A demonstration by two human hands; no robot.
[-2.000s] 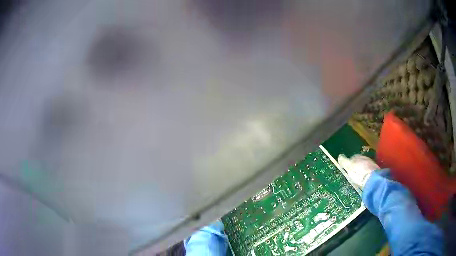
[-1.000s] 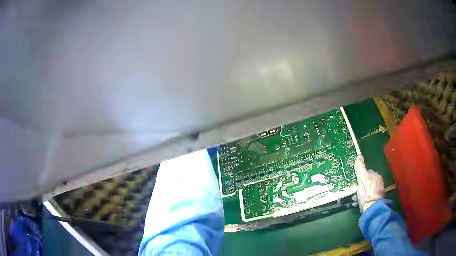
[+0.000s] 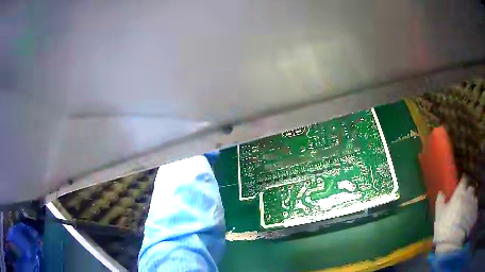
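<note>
A large green circuit board with pale edges and a stepped outline lies solder side up on the green booth floor. My right hand, in a white glove, is at the far right, at the lower end of a red pad, with its fingers on the pad. My left hand is hidden behind the grey hood; only its light blue sleeve shows, left of the board.
The grey translucent hood covers the upper half of the view. Brown egg-crate foam shows at the left and at the upper right. Yellow tape edges the floor. Something blue is at the lower left.
My right hand has left the board's right edge and moved right onto the red pad. Two seconds ago both arms were at the board and the hood hung lower.
</note>
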